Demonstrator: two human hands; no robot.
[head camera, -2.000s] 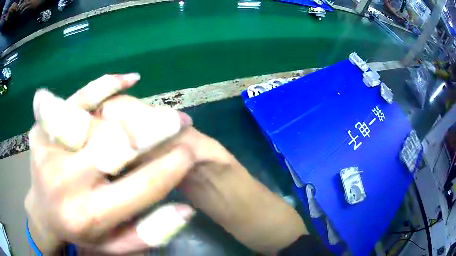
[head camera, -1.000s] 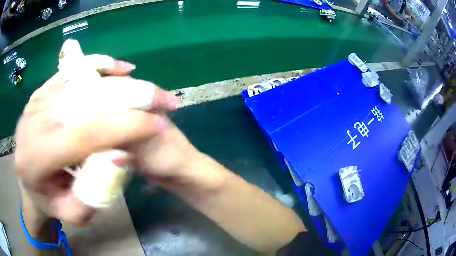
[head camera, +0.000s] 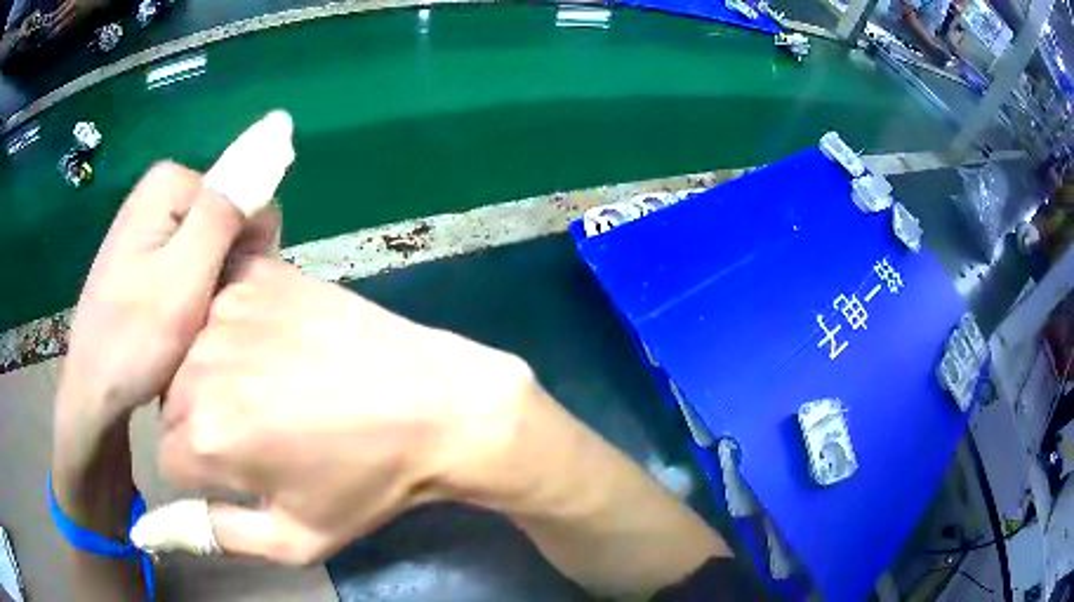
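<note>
My left hand (head camera: 130, 294), with a blue strap on the wrist, is raised at the left over the near edge of the bench. My right hand (head camera: 342, 406) reaches across from the lower right, its curled fingers pressed against my left hand. Off-white finger wraps cover a fingertip (head camera: 257, 162) pointing up and another finger (head camera: 177, 527) at the lower left. The hands overlap, so whether anything is between the fingers is hidden; no part shows in them.
A green conveyor belt (head camera: 471, 129) with a worn pale edge carries a small white-and-dark unit (head camera: 78, 155) at the left. A blue sheet (head camera: 730, 300) with white lettering lies at the right, with a pale shell (head camera: 828, 441) on it and several more around its edges. Cardboard (head camera: 35, 435) lies lower left.
The blurred, crossed hands have closed together, with the right now in front of the left. Units on the belt have moved right.
</note>
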